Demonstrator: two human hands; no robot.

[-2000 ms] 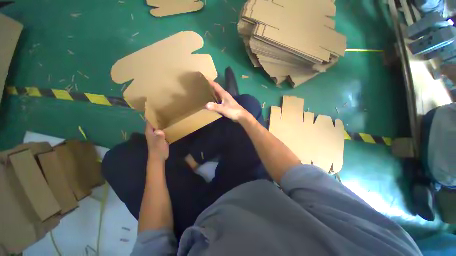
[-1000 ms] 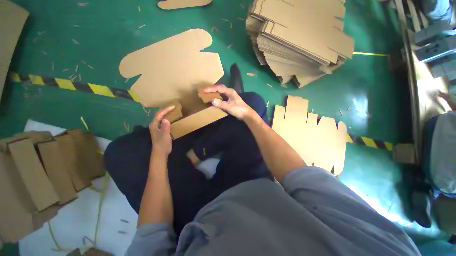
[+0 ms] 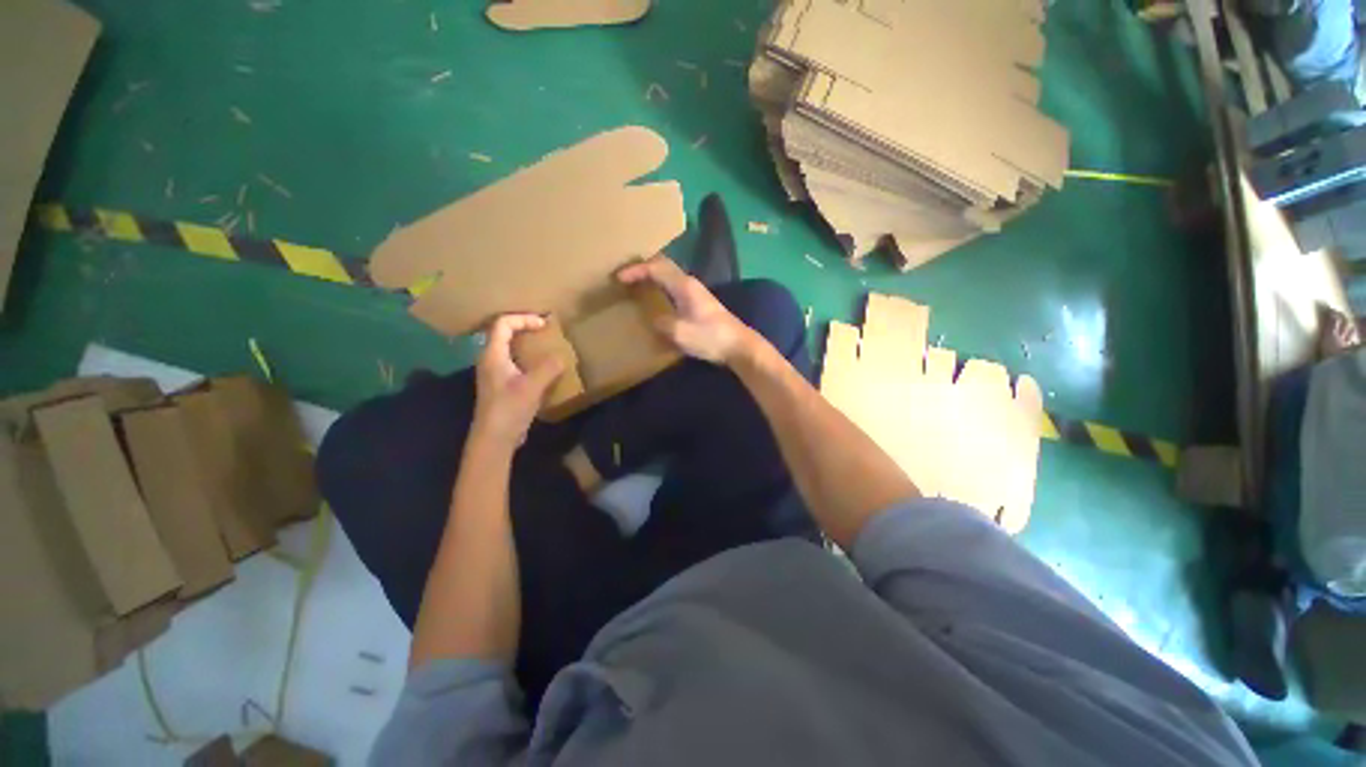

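A part-folded mailer box (image 3: 617,342) is held over my lap, its walls raised to form a shallow tray. Its broad lid panel with rounded tuck flaps (image 3: 524,232) stands out away from me. My left hand (image 3: 517,378) grips the left side wall, fingers over its top edge. My right hand (image 3: 692,315) grips the right side wall, partly hiding it. A flat box blank (image 3: 936,420) lies on the floor beside my right knee.
A stack of blanks (image 3: 914,120) lies ahead right on the green floor. Finished boxes (image 3: 113,502) sit on a white sheet (image 3: 337,659) at left. A wooden pallet (image 3: 1231,247) and a seated person (image 3: 1326,465) are at right. Striped tape (image 3: 195,240) crosses the floor.
The side walls now stand raised with end flaps folded inward. The lid panel tilts more upright. My left hand has moved slightly right, with its thumb inside the tray.
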